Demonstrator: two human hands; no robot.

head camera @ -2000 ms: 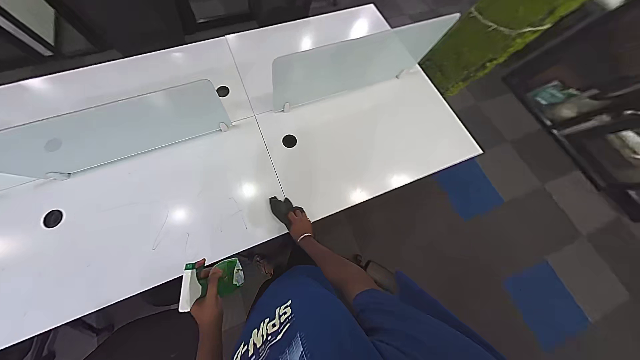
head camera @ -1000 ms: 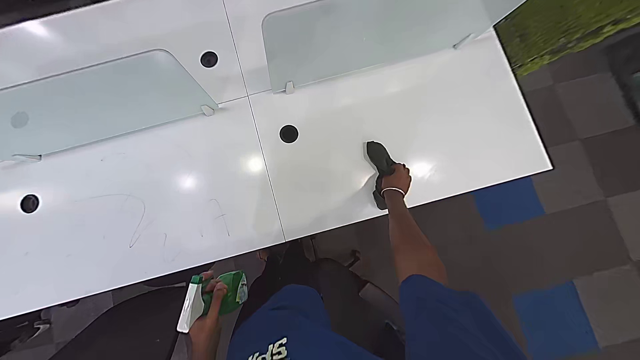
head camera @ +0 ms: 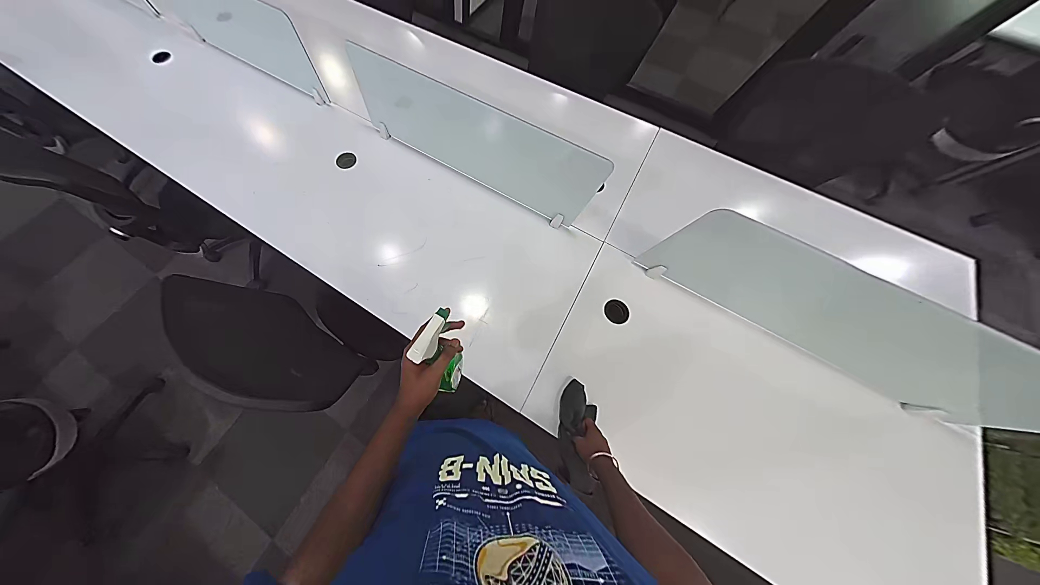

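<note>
In my left hand is a green spray bottle with a white and green trigger head, held over the front edge of the white desk. Faint marks show on the desktop just beyond it. My right hand, with a thin band at the wrist, grips a dark cloth at the desk's front edge, right of the seam between two desktops. Part of the cloth hangs past the edge.
Frosted divider panels run along the middle of the desks on small clamps. A round black cable grommet lies beyond my right hand. Dark office chairs stand at the left, below the desk edge. Green material is at the far right.
My right hand has drawn the cloth back from farther right on the desktop to near the seam. The spray bottle has come up to the desk edge in my left hand. The view has turned markedly.
</note>
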